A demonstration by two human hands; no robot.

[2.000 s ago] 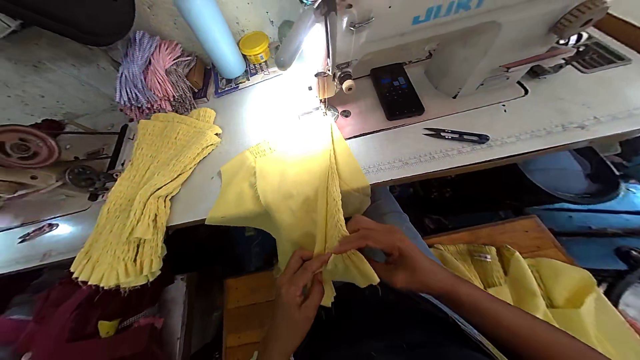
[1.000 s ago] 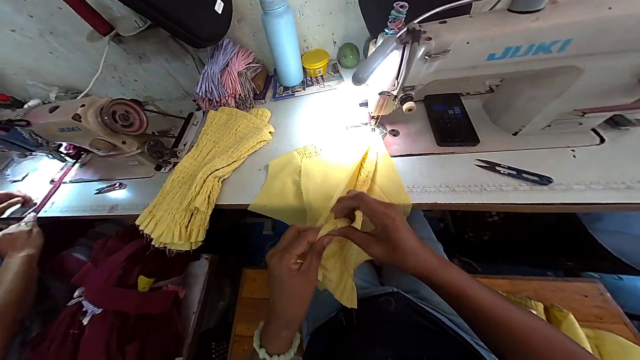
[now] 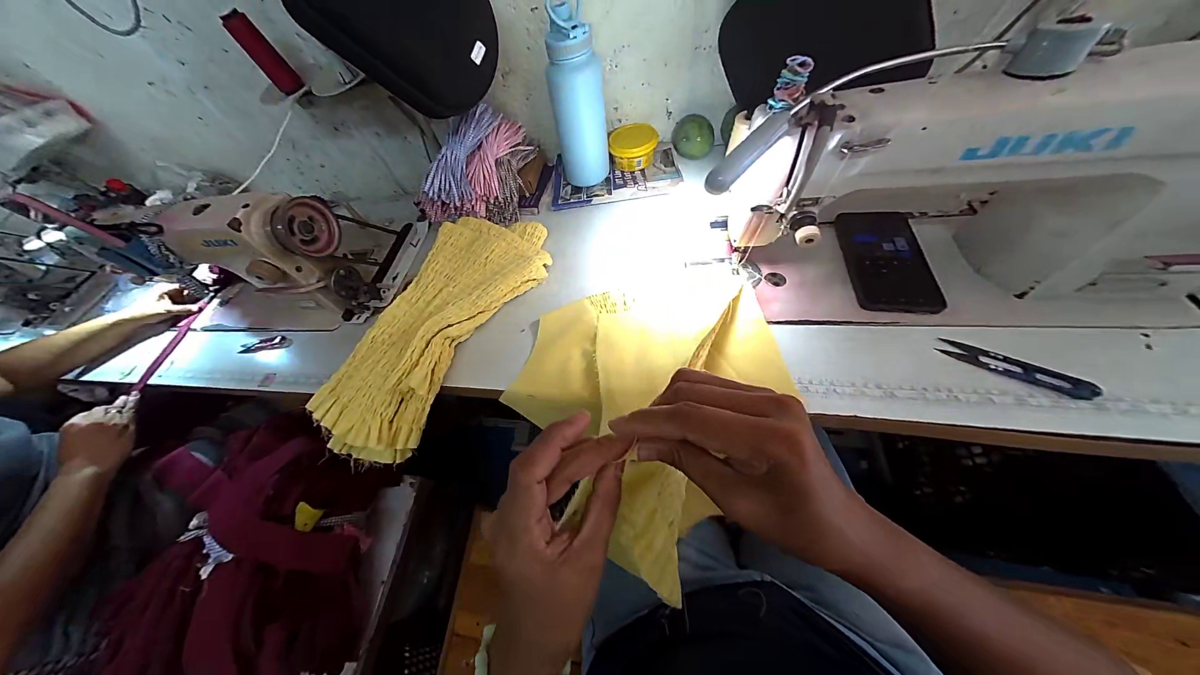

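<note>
A yellow fabric piece (image 3: 647, 347) with a gathered strip runs from the needle area of the Juki sewing machine (image 3: 1031, 169) over the table edge to my lap. Above its hanging part, my left hand (image 3: 562, 506) and my right hand (image 3: 741, 450) meet at the fingertips. Both pinch something small and thin between them, perhaps a thread or fabric edge; it is too small to tell. A stack of gathered yellow strips (image 3: 441, 328) lies on the table to the left.
Thread snips (image 3: 1022, 368) and a phone (image 3: 891, 262) lie at the right. Behind stand a blue bottle (image 3: 578, 112), a yellow tub (image 3: 634, 147) and bundled cords (image 3: 478, 164). At left, a co-worker's hands (image 3: 98, 436) are by another sewing machine (image 3: 244, 234), above maroon fabric (image 3: 253, 516).
My hands have moved from the yellow fabric's gathered edge to a fingertip pinch above it. The view has swung left and up, bringing the co-worker's hands into sight.
</note>
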